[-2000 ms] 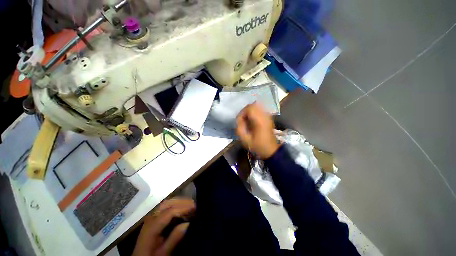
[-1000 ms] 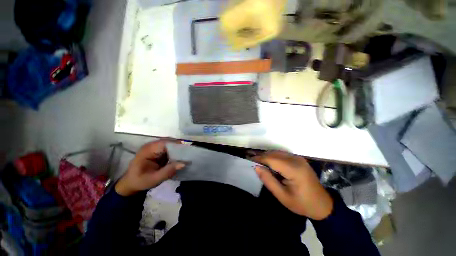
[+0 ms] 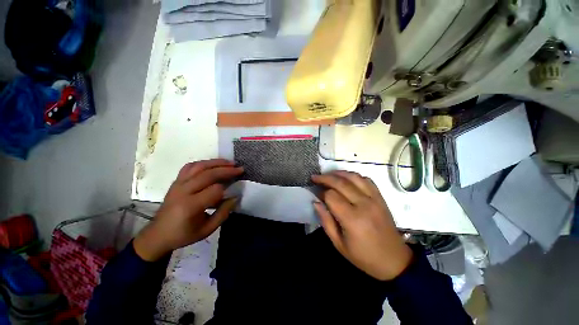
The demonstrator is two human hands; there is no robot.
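Note:
The dark woven-look panel (image 3: 277, 161) lies on the pale template (image 3: 228, 70), just below the red strip (image 3: 277, 137). Its near edge bows slightly. A light grey panel (image 3: 273, 200) shows below that edge, hanging over the table's front; its far part is hidden, apparently under the dark panel. My left hand (image 3: 197, 200) is at the near left corners, fingertips at the dark panel and thumb on the grey one. My right hand (image 3: 362, 222) is at the near right corners in the same way. Both hands seem to hold the grey panel's sides.
An orange band (image 3: 260, 119) crosses the template. The yellow block (image 3: 333, 63) and machine head (image 3: 438, 44) stand beyond. Snips (image 3: 409, 166) lie right of the template, then stacked light grey pieces (image 3: 498, 146). More grey pieces (image 3: 216, 16) are at the rear left.
The grey panel has moved from above my lap to the dark panel's near edge. Both hands have moved forward with it. The view has shifted, showing more machine and the rear left pile.

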